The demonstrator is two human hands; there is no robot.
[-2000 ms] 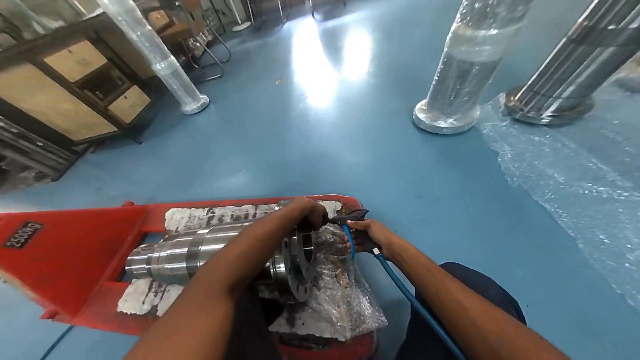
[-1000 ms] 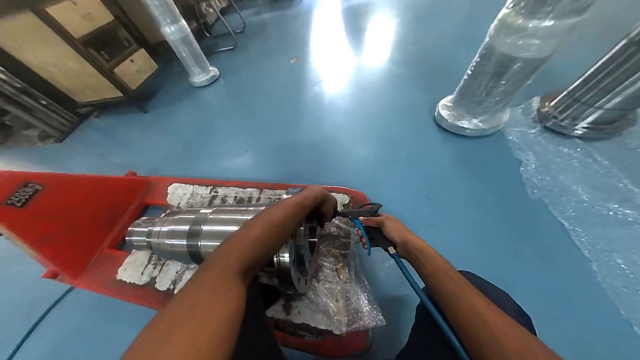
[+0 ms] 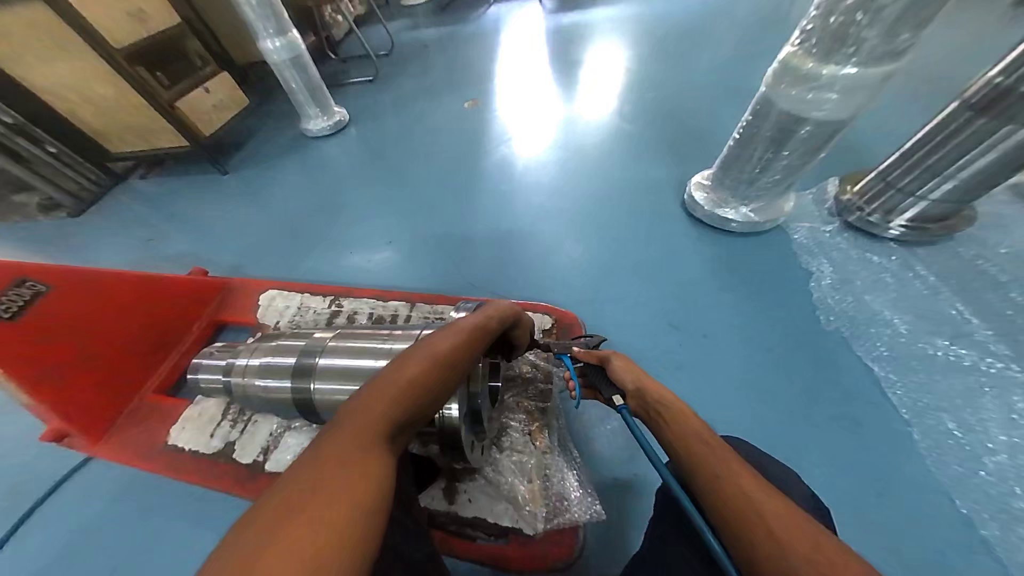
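Observation:
My right hand (image 3: 604,376) is closed around the black handle of an air blow gun (image 3: 596,378) with a blue trigger and a blue hose (image 3: 668,476). The gun's front end points left, toward my left hand (image 3: 516,332), which is at the flanged end of a machined steel shaft (image 3: 344,368). My left fingers are dark and partly hidden, so their grip cannot be made out. The shaft lies on the red forks of a pallet truck (image 3: 240,292). Crumpled bubble wrap (image 3: 536,456) lies beside and under the flange (image 3: 476,416).
Plastic-wrapped columns with round bases stand on the blue floor, one at the right (image 3: 744,192) and one at the upper left (image 3: 316,104). A bare steel column (image 3: 912,200) stands on bubble wrap sheeting (image 3: 920,320) at the far right. A cabinet (image 3: 104,80) is at the upper left.
The blow gun in my right hand has tilted from its earlier angle two seconds ago. My left hand stays by the flange.

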